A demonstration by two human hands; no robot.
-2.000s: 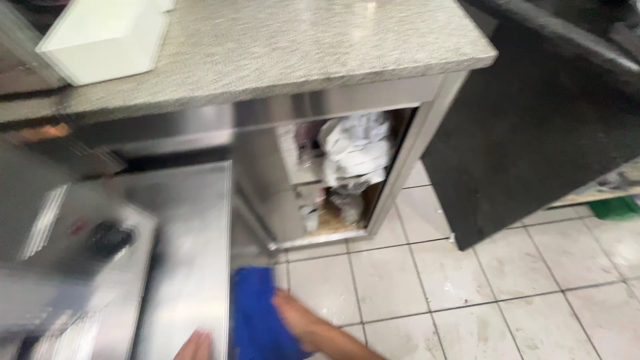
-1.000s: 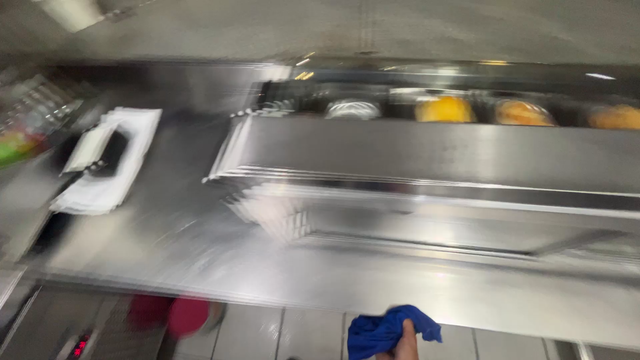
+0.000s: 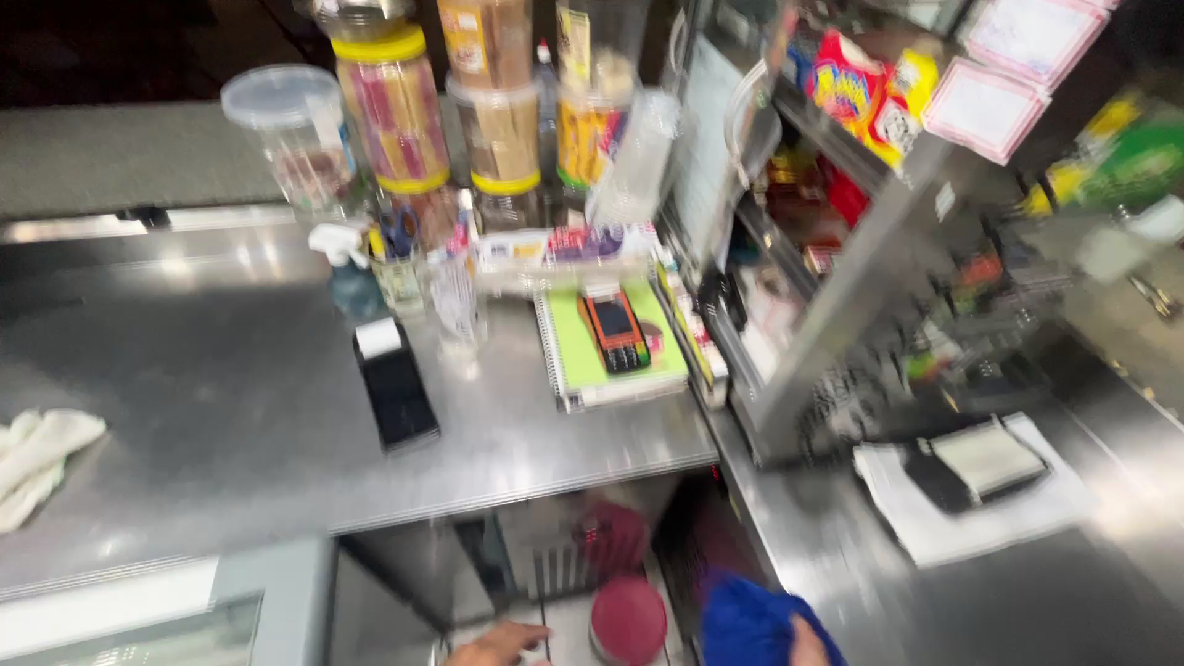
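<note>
At the bottom edge, right of centre, my right hand (image 3: 808, 642) is shut on a bunched blue cloth (image 3: 758, 622), beside the edge of the right-hand steel counter (image 3: 1045, 601). My left hand (image 3: 499, 644) shows only in part at the bottom centre, fingers apart, with nothing seen in it. A round dark-red object (image 3: 629, 620) lies low between the two hands. On the steel counter (image 3: 240, 398) ahead are a black card terminal (image 3: 398, 384), an orange and black card terminal (image 3: 614, 331) on a green spiral notebook (image 3: 569, 356), and a spray bottle (image 3: 351, 273).
Stacked plastic jars (image 3: 393, 120) with yellow lids line the counter's back. A white cloth (image 3: 42, 458) lies at far left. A metal-framed shelf (image 3: 832, 268) holding snack packets (image 3: 846, 83) rises at right. Papers with a black and white item (image 3: 985, 462) lie on the right counter.
The view has swung round to the counter with jars and card terminals. The blue cloth is still in my right hand. My left hand has come into view since one second ago.
</note>
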